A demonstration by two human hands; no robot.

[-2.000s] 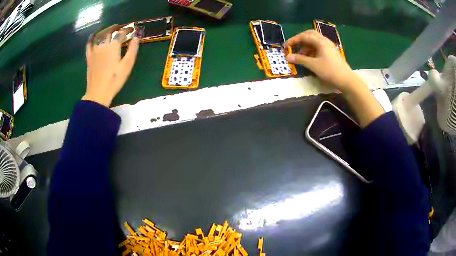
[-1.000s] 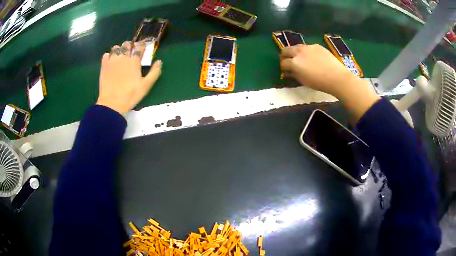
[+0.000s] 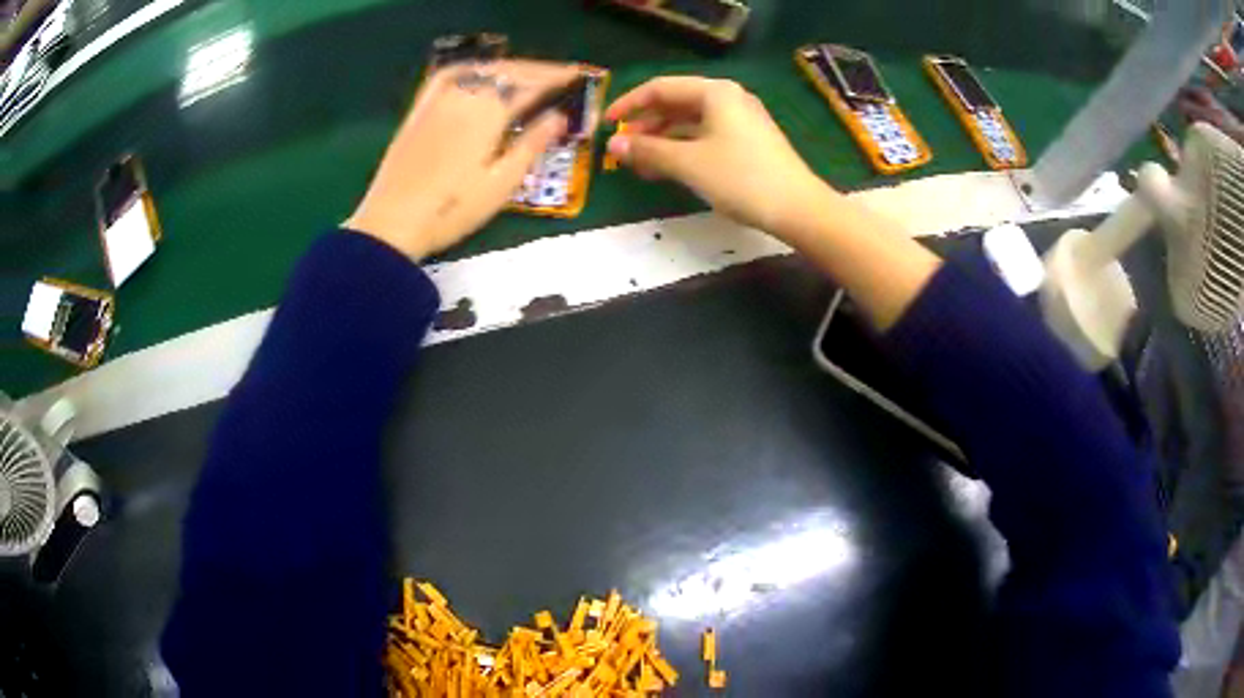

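Observation:
An orange-edged handset point(image 3: 550, 191) lies on the green belt in front of me, its keypad board partly showing. My left hand point(image 3: 471, 150) reaches over its upper part, thumb and forefinger spread around the dark screen; whether they grip it is hidden. My right hand point(image 3: 709, 143) is just right of this handset, pinching a small orange part point(image 3: 617, 147) between thumb and fingertips. The part is close to the handset's right edge; contact is unclear. A loose pile of orange parts point(image 3: 546, 657) lies on the dark bench nearest me.
Another handset point(image 3: 468, 49) is partly hidden behind my left hand. Two keypad-up handsets point(image 3: 870, 112) point(image 3: 977, 115) lie right, two with white blocks point(image 3: 130, 232) point(image 3: 68, 322) left. A worn white rail point(image 3: 628, 266) edges the belt. A smartphone point(image 3: 887, 375) is partly under my right sleeve. White fans point(image 3: 1207, 232) stand both sides.
My left hand has moved right from the white-block handset to the central keypad handset. My right hand has left the right-hand handset, moved left and shows an orange part. The central handset has shifted left.

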